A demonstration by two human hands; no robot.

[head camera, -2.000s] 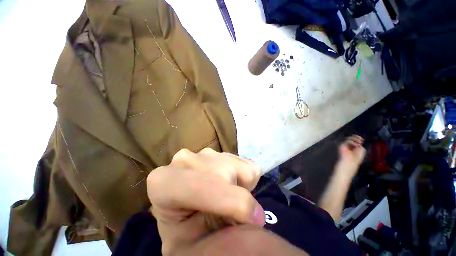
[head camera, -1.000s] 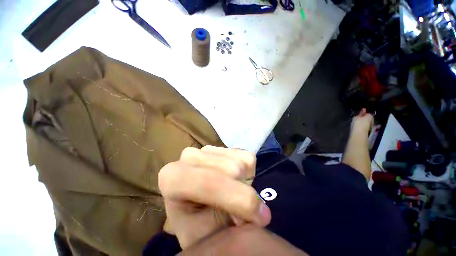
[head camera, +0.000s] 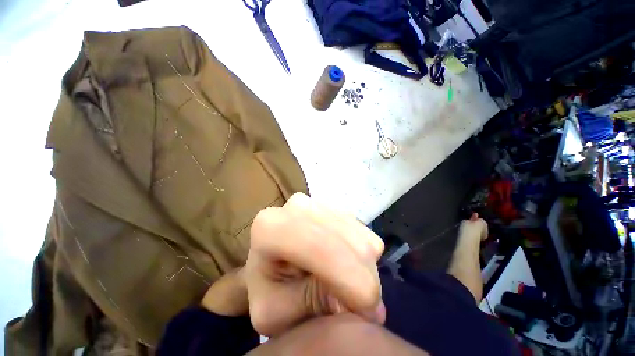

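My left hand (head camera: 317,261) is large and close to the camera at the lower centre, its fingers curled closed; what lies inside them is hidden. My right hand (head camera: 475,228) is small and blurred at arm's length on the right, fingers closed. A very fine thread (head camera: 440,236) runs from my right hand towards my left hand. Its ends are too small to see. A brown suit jacket (head camera: 202,149) with pale stitch lines lies on the white table (head camera: 348,177), partly behind my left hand and forearm.
A brown thread cone (head camera: 327,89) stands beside a cluster of small buttons (head camera: 354,95). Small gold-handled scissors (head camera: 386,143) lie near the table edge. Large dark shears (head camera: 270,36) and navy cloth (head camera: 362,24) lie farther back. A cluttered stand (head camera: 512,281) is at the right.
The view has swung back and forth, shifting the table and jacket. My left hand stays curled near the camera. My right hand remains stretched out, now lower in the view than one second ago.
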